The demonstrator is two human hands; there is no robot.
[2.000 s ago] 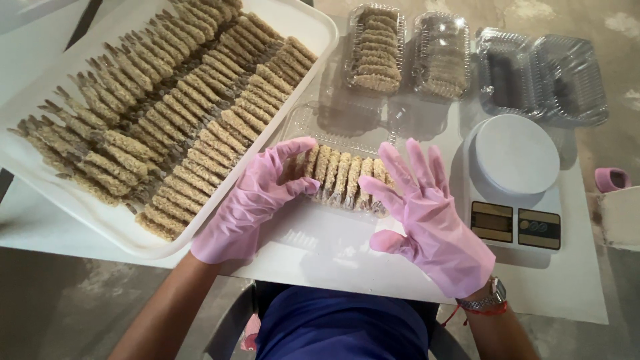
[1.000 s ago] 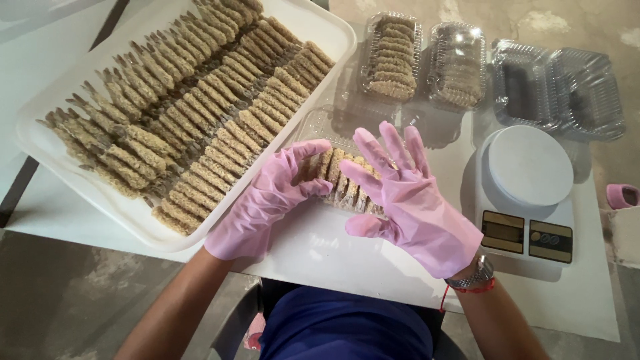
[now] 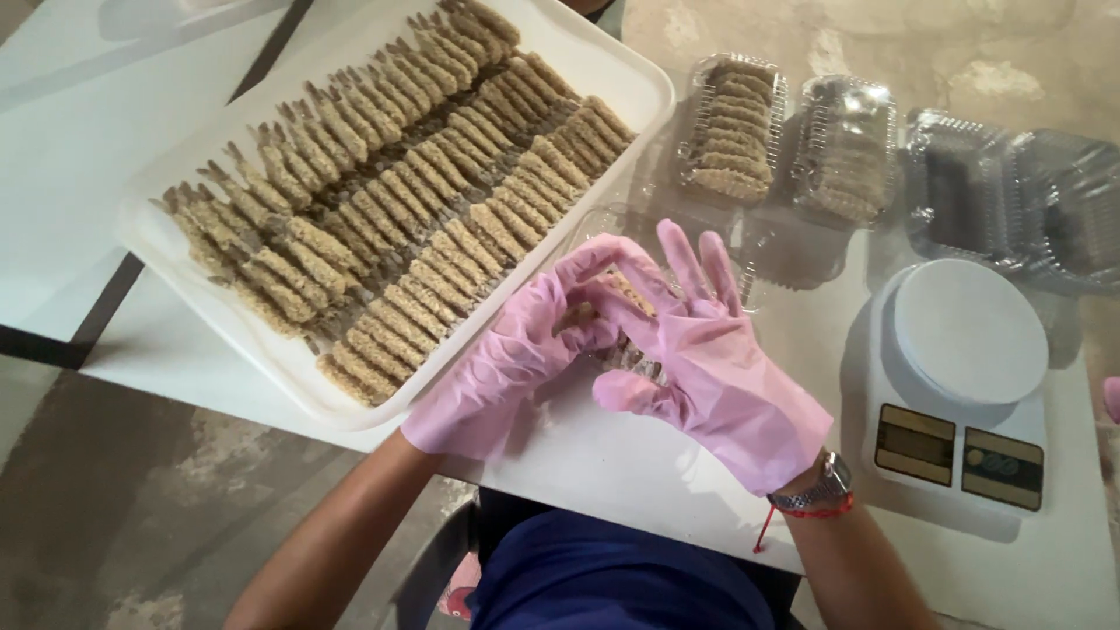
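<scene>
My left hand [image 3: 534, 350], in a pink glove, is at the left end of an open clear plastic clamshell container [image 3: 748, 284] by the tray's right edge. Its fingers curl around the breaded shrimp [image 3: 632, 354] in the container; whether they grip any is hidden. My right hand [image 3: 700, 350], gloved alike, reaches over the same shrimp with its index finger bent towards the left hand and the other fingers spread. Most of the row is covered by my hands. A white tray [image 3: 652, 83] with several rows of breaded, tail-on shrimp [image 3: 420, 192] lies to the left.
Two closed clamshells of breaded shrimp, one [image 3: 735, 131] beside the other [image 3: 844, 149], stand behind my hands. An open, unfilled clamshell [image 3: 962, 192] lies at the back right. A white kitchen scale [image 3: 962, 350] stands right of my right hand. The table's front edge is near my body.
My right hand has moved left over the container, close to my left hand, and now covers much of the shrimp row that showed between the hands two seconds ago. The view has shifted somewhat.
</scene>
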